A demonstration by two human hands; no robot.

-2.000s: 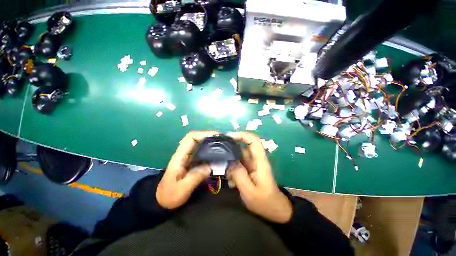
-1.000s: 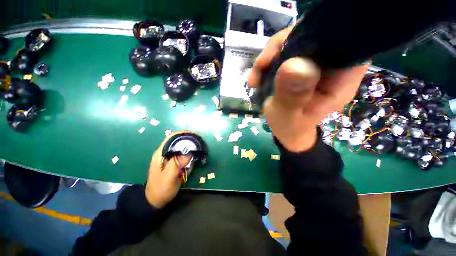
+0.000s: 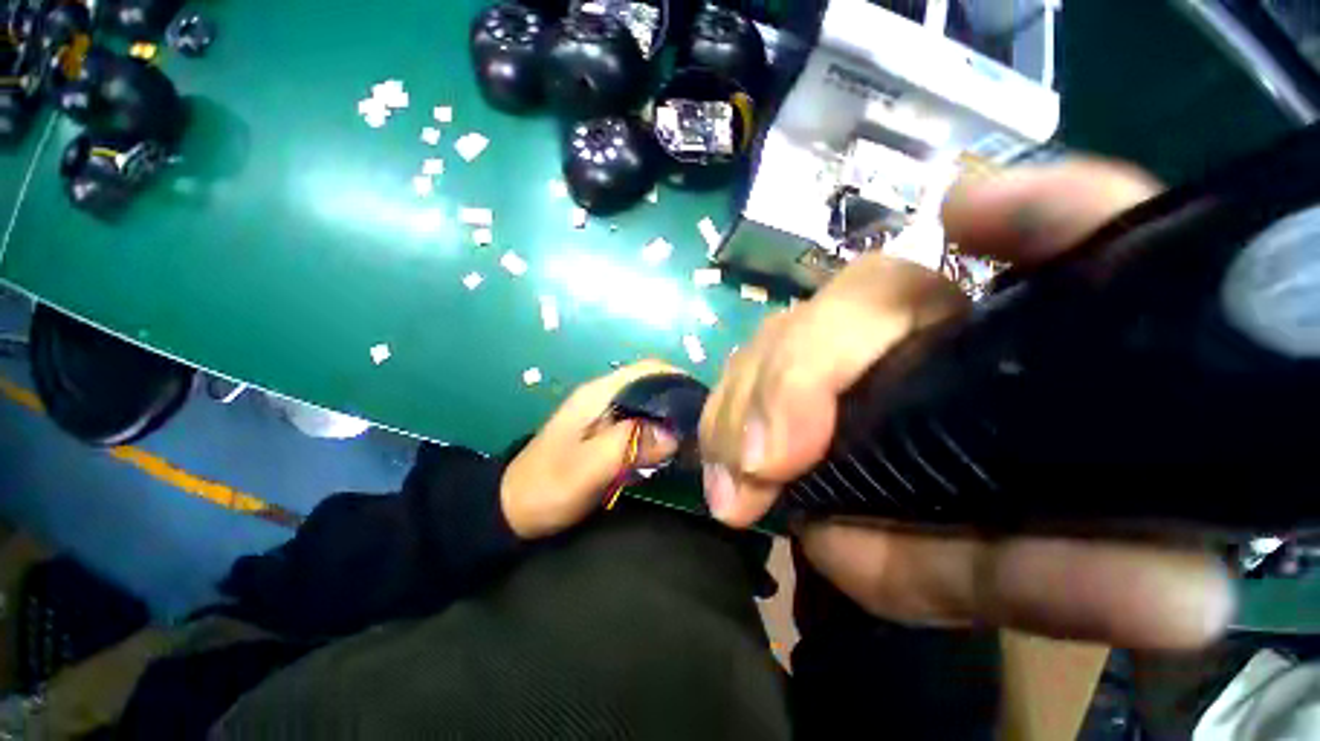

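Note:
My left hand [image 3: 572, 460] holds a black ball housing [image 3: 659, 398] at the bench's front edge. Thin red and yellow lead wires [image 3: 628, 460] hang out of its open side by my thumb. My right hand [image 3: 854, 362] is wrapped around the thick black electric screwdriver [image 3: 999, 391], its ribbed grip under my fingers. The screwdriver slants from the right edge of the view down toward the housing. Its tip is hidden behind my right fingers, so I cannot tell whether it touches the housing. The right fingers partly cover the housing's right side.
The white-grey screw feeder [image 3: 825, 138] stands at the back, right of centre. Several black balls [image 3: 594, 65] are clustered to its left, and more [image 3: 123, 102] lie at far left. Pale paper pieces [image 3: 471, 146] are scattered on the green bench [image 3: 304, 174]. A round stool [image 3: 102, 377] is below left.
My right hand has brought the screwdriver down from the feeder toward the housing. My left hand still holds the housing, its open side turned more to the side. The view has swung.

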